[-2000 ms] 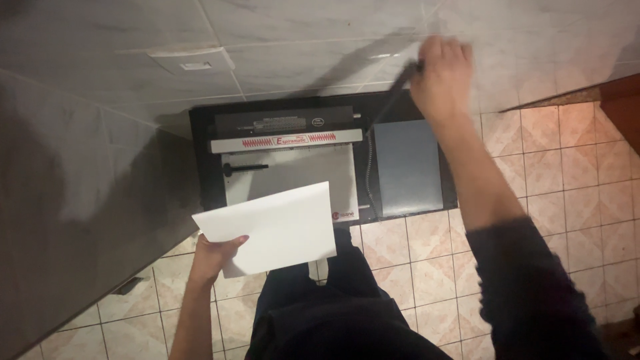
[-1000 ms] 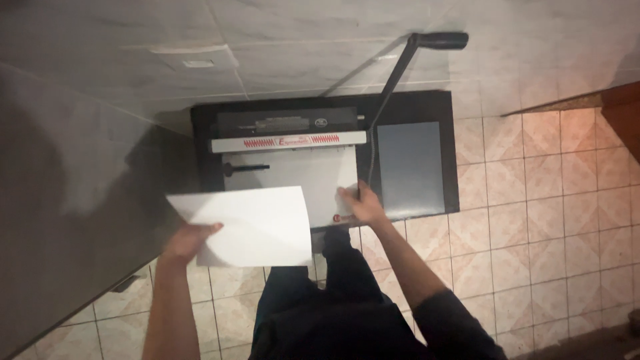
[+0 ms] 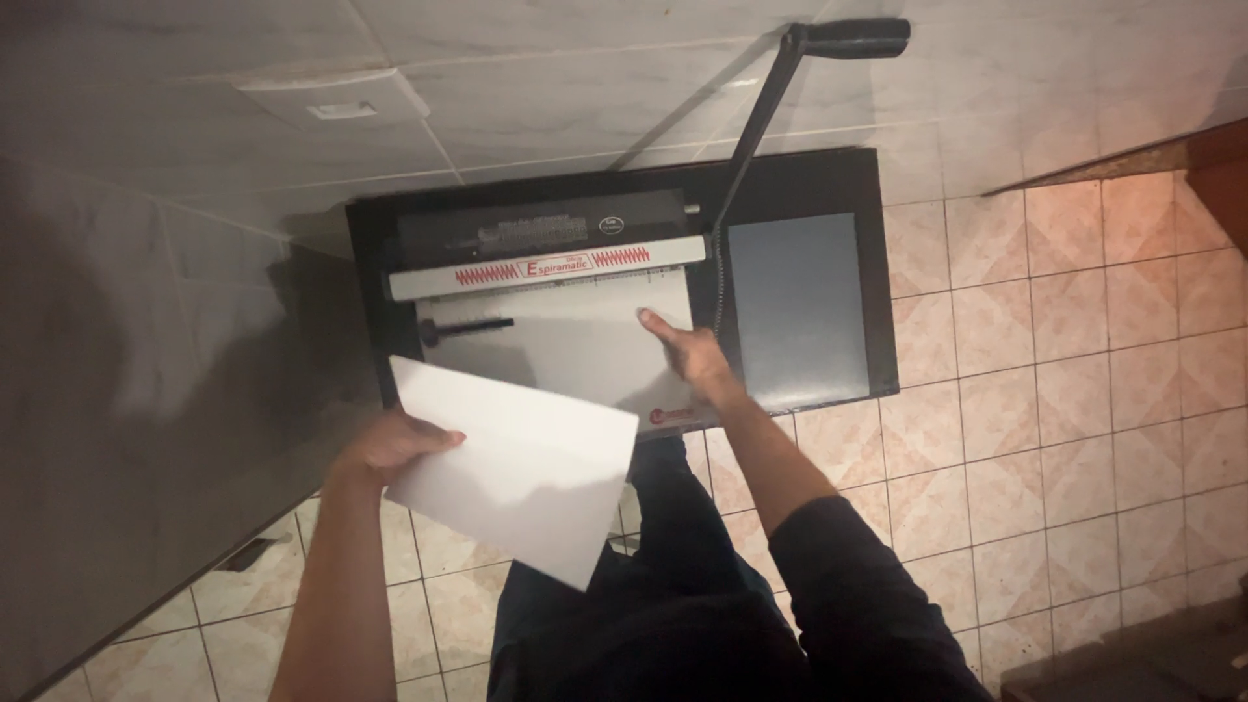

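My left hand (image 3: 405, 444) grips the left edge of white paper sheets (image 3: 517, 458), tilted in front of the Espiramatic binding punch (image 3: 546, 265). My right hand (image 3: 687, 356) is at the right edge of the punch's pale bed (image 3: 585, 341), thumb stretched over it; whether it holds anything cannot be told. The lever (image 3: 760, 122) of the punch stands raised at the right, with its black handle (image 3: 858, 39) at the top. A dark stop piece (image 3: 468, 330) lies on the left of the bed. A dark spiral coil (image 3: 720, 283) runs beside the bed's right edge.
The punch rests on a black table (image 3: 877, 292) against a tiled wall. Right of it lies a grey-blue cover sheet or stack (image 3: 799, 312). A wall plate (image 3: 341, 102) is at the upper left. A dark panel bounds the left side, and floor tiles (image 3: 1014, 361) show at the right.
My right hand has let go of the raised lever handle and come down to the bed's right edge. The paper in my left hand has turned, its right end now lower.
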